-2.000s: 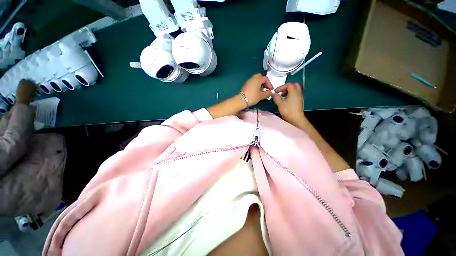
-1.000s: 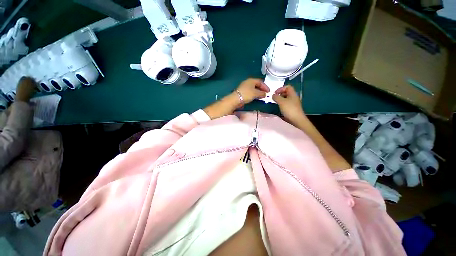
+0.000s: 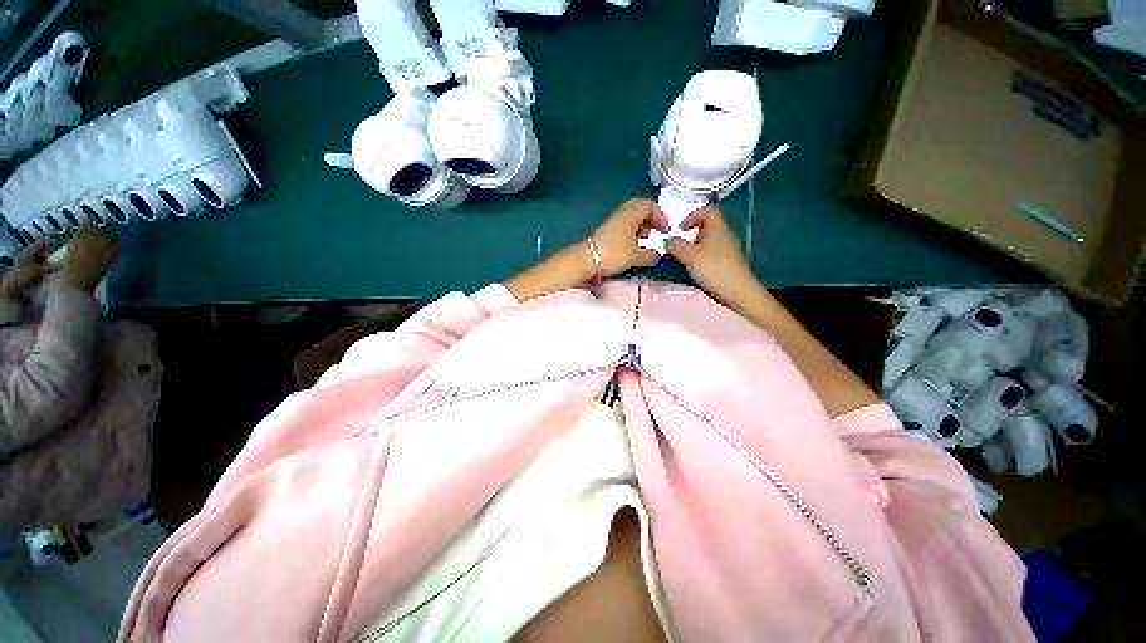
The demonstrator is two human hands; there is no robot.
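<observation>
A white security camera (image 3: 711,132) lies on the green bench mat in front of me, its round head away from me and its bracket end (image 3: 676,226) towards me. A thin white antenna (image 3: 755,171) sticks out to its right. My left hand (image 3: 626,236) grips the left side of the bracket end with its fingertips. My right hand (image 3: 713,246) grips the right side with thumb and fingers. The fingers hide much of the bracket, and I cannot tell whether a small part is between them.
Two white cameras (image 3: 475,136) lie side by side left of centre. A row of cameras (image 3: 126,157) stands at far left, beside another person's hands (image 3: 83,256). A shallow open carton (image 3: 993,151) is at right. Many cameras (image 3: 987,364) are piled below the bench at right.
The camera has shifted slightly left, with both hands staying at its bracket end and changing finger position. The other person's hands now both show at the left bench edge.
</observation>
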